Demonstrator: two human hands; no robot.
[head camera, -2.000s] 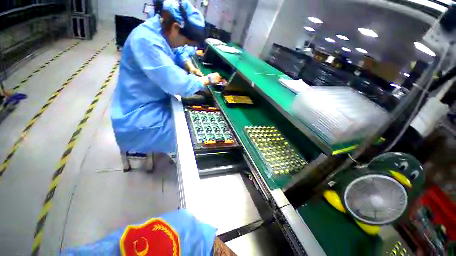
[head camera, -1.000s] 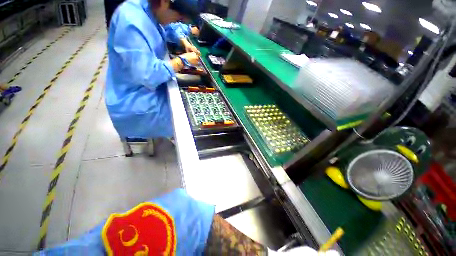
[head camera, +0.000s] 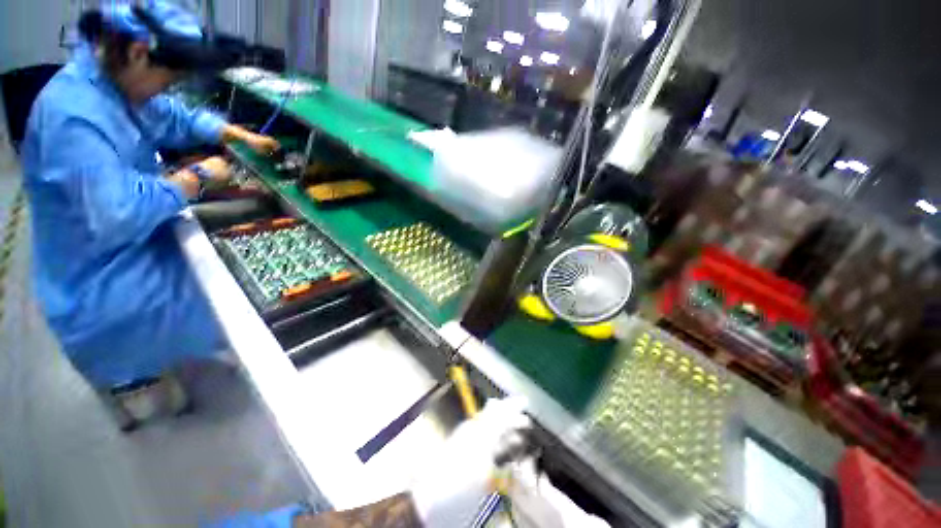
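My left hand (head camera: 466, 462), in a white glove, reaches in at the bottom centre. A yellow-handled tool (head camera: 465, 390) stands up from it, tilted, over the conveyor. My right hand (head camera: 552, 503), also white-gloved, is beside it at the bottom edge, blurred and partly cut off. A small dark, shiny thing (head camera: 516, 446) lies between the hands; what it is and which hand holds it cannot be told. A thin metal piece (head camera: 483, 512) shows below them. The right fingers are not clear.
A pallet of green circuit boards (head camera: 284, 258) lies on the conveyor (head camera: 356, 384). Blister trays with yellow parts lie by a penguin fan (head camera: 588, 284) and on the green bench (head camera: 418, 260). Red bins (head camera: 743, 287) stand right. A person in a blue smock (head camera: 98, 206) works at left.
The view has swung right, so the pallet and the neighbour now sit further left. Both gloved hands have come into view; the yellow-handled tool now stands over the conveyor.
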